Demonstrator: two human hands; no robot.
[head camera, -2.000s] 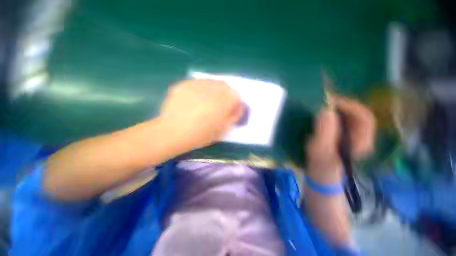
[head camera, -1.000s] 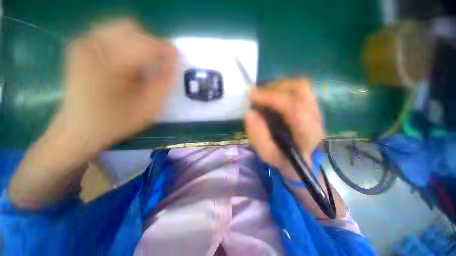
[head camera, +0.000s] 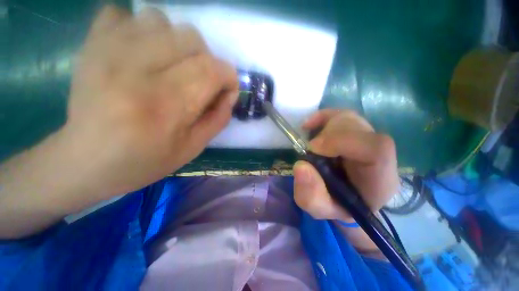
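A dark rounded device housing (head camera: 254, 95) with shiny parts inside lies on the white foam pad (head camera: 296, 62). My right hand (head camera: 347, 162) holds the black soldering iron (head camera: 364, 213) like a pen, its silver barrel pointing up and left. The tip is at the housing's lower right edge. My left hand (head camera: 151, 94) is closed, blurred, and over the pad's left side, with its fingertips at the housing's left edge. I cannot tell whether anything is between those fingertips.
A round tan-yellow pot or tape roll (head camera: 481, 85) stands at the right on the green bench (head camera: 392, 74). The worn bench edge (head camera: 239, 172) runs just below the pad. Dark cables (head camera: 412, 196) hang at the lower right. A yellow cable (head camera: 475, 150) bends near the bench corner.
My left hand has moved right to the housing, which was uncovered a second ago. The iron's tip has moved from the pad's right side onto the housing's edge. The pad appears larger and closer.
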